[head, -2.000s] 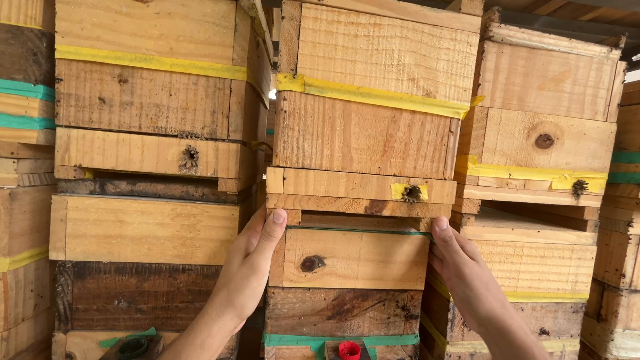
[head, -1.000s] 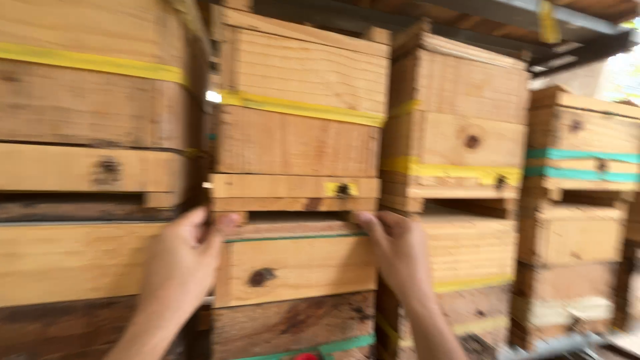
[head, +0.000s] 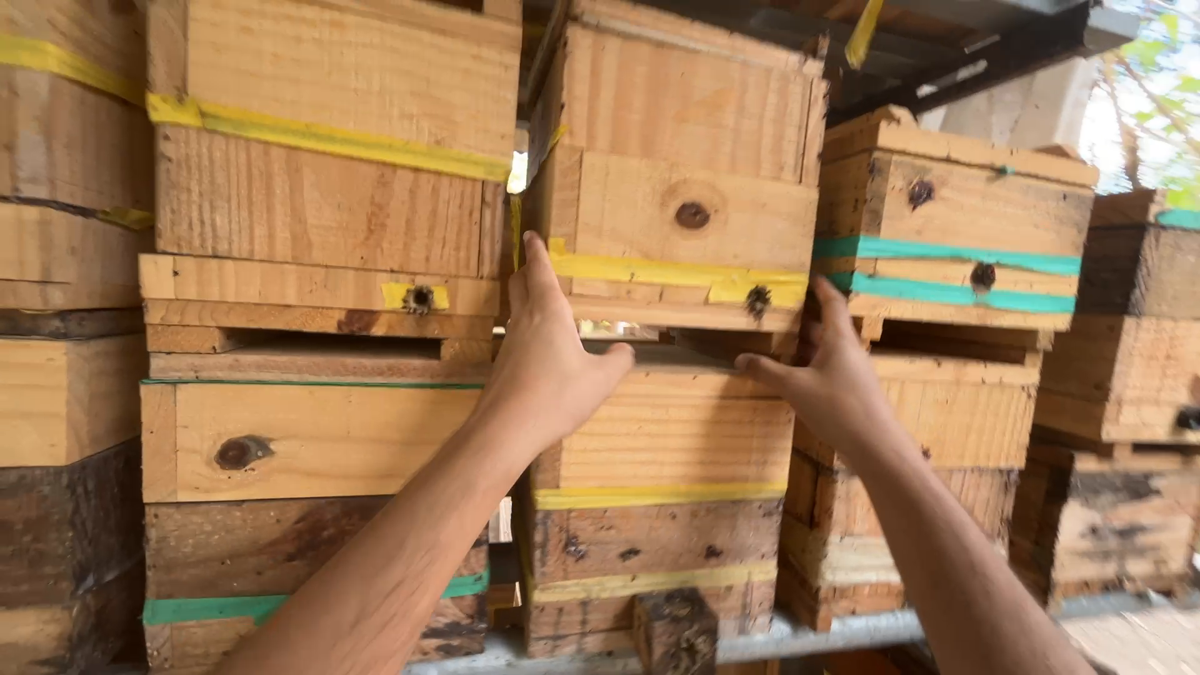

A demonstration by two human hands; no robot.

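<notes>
A wooden hive box with yellow tape [head: 694, 216] stands in the middle of the view, on top of a lower wooden box [head: 675, 431]. At its lower left corner is my left hand [head: 553, 347], fingers up along the side and thumb stretched below the front edge. My right hand [head: 825, 366] is at the lower right corner, its fingers partly hidden at the side and its thumb near the gap under the box. Whether either hand grips the wood cannot be told. Dark bits cluster at a small entrance hole [head: 757, 300] in the tape.
Stacked wooden boxes stand close on both sides: one with yellow tape [head: 328, 206] at left, one with green tape [head: 956, 216] at right. A metal rail [head: 825, 637] runs beneath. A dark wooden block [head: 675, 628] juts out low in front. Metal beams [head: 1012, 75] cross above.
Both hands have left the stack now at left, where they touched the box's lower corners, and moved to the neighbouring stack on its right. The view has swung right.
</notes>
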